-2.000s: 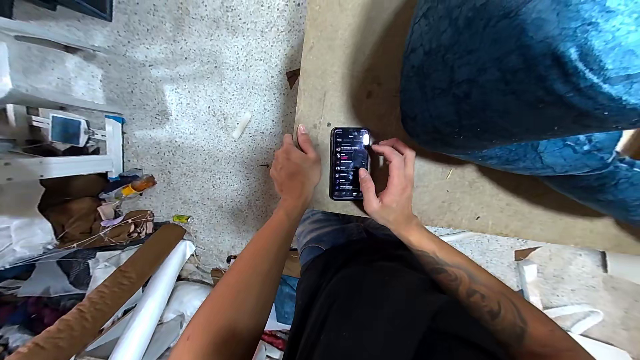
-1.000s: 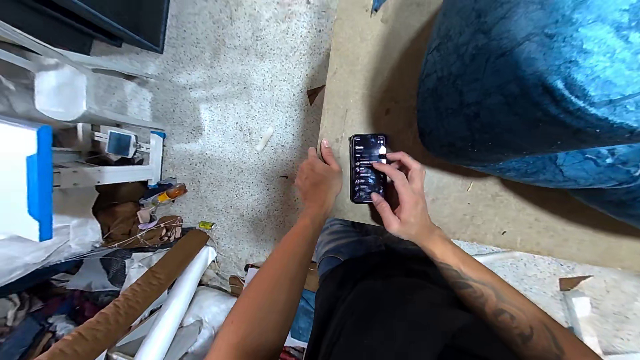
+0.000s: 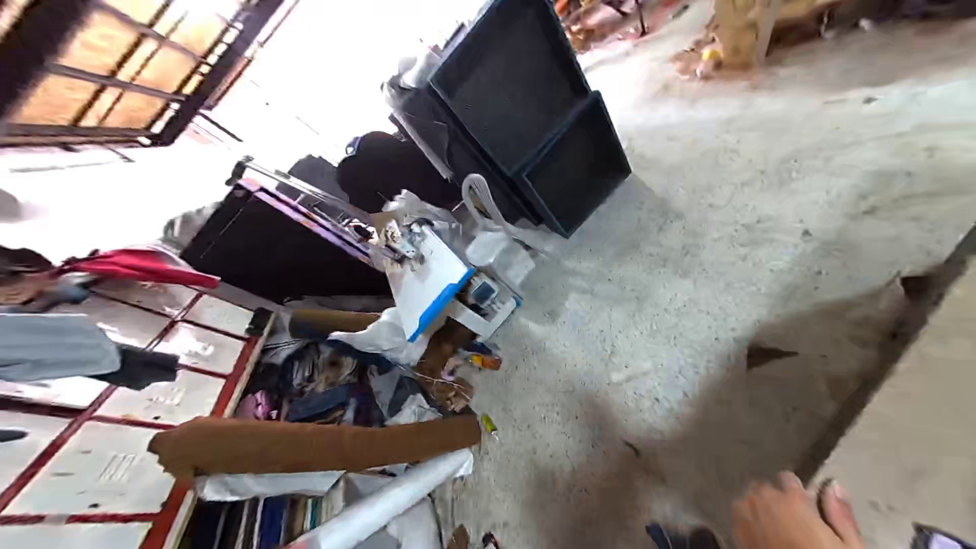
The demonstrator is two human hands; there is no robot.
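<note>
At the bottom right of the head view, my left hand (image 3: 793,515) rests by the edge of the tan board (image 3: 915,427), blurred, its thumb and fingers partly visible. Whether it grips the edge cannot be told. A corner of the smartphone (image 3: 939,538) shows on the board to the right of this hand, cut off by the frame. My right hand is outside the view.
On the left lie a roll of brown material (image 3: 320,446), a white roll (image 3: 389,499) and heaped fabrics (image 3: 328,385). A white sewing-machine table (image 3: 431,286) and a white plastic chair (image 3: 499,255) stand near large black panels (image 3: 518,84). Scraps lie on the speckled floor (image 3: 686,252).
The view has swung far toward the left side of the room. My right hand, beside the phone on the board before, has left the frame, as have the blue upholstered pieces.
</note>
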